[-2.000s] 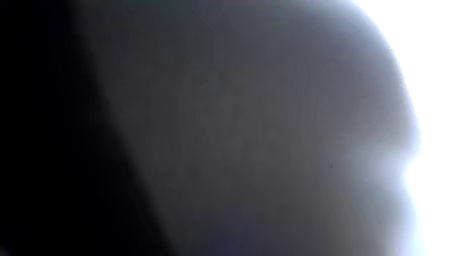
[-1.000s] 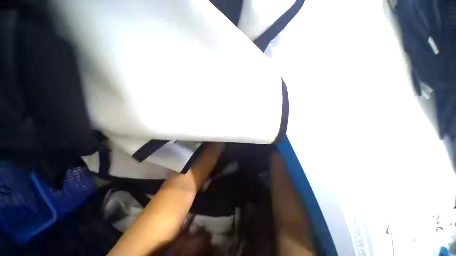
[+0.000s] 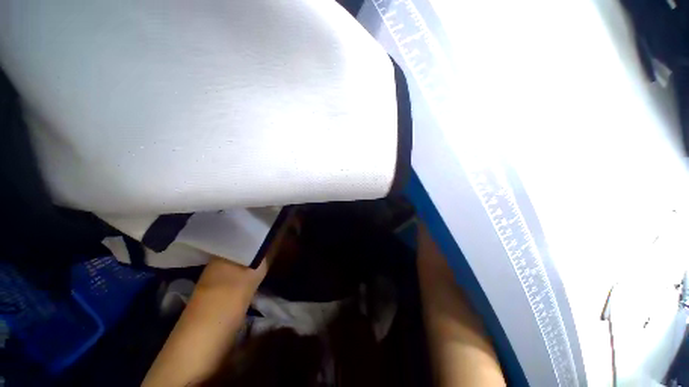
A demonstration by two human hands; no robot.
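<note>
A large white fabric panel [image 3: 227, 113] with black edging fills the upper left and hangs beside the table edge. Black cloth [image 3: 340, 242] lies in shadow below it. My left hand [image 3: 281, 236] is mostly hidden under the panel's lower edge and in shadow; the forearm shows below. My right hand [image 3: 424, 240] is low beside the blue table edge, dark, with its fingers not visible. Whether either hand grips cloth cannot be seen.
The white table [image 3: 446, 189] with a printed ruler runs diagonally on the right, overexposed. Dark cloth [image 3: 665, 45] lies at the far upper right, and loose threads [image 3: 610, 325] at the lower right. A blue perforated basket [image 3: 83, 317] stands at the lower left.
The view was blurred and covered by grey and black, then cleared. Since one second ago the white panel appears further left and more of the table's ruler shows. Both forearms remain low.
</note>
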